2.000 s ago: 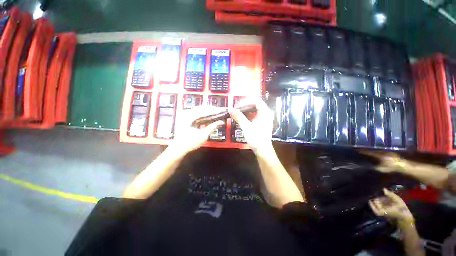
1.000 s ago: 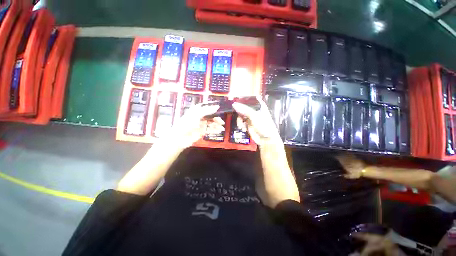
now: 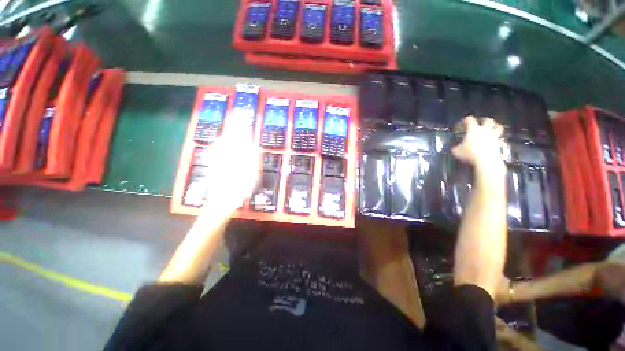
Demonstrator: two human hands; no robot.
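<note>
The red phone tray (image 3: 264, 218) lies in front of me. Its back row shows keypad phones (image 3: 276, 123) face up with blue screens, one sitting higher than the others. Its front row shows uncovered handsets (image 3: 299, 185) with pale labels. My left hand (image 3: 233, 164) is over the left part of the red tray, overexposed, and hides some slots; its fingers and any hold cannot be made out. My right hand (image 3: 482, 142) is over the middle of the black cover tray (image 3: 411, 140), fingers bent down at the back covers (image 3: 410, 184); whether it grips one is unclear.
Stacked red trays stand at the left (image 3: 58, 116) and right (image 3: 582, 171). Another red tray of phones (image 3: 313, 51) lies farther across the green bench. A cardboard carton (image 3: 390, 264) is below the bench. Another person's arm (image 3: 562, 282) is at the lower right.
My hands have parted: left moved left over the red tray, right moved right to the cover tray. A phone now fills the back right slot. The far red tray shows more fully.
</note>
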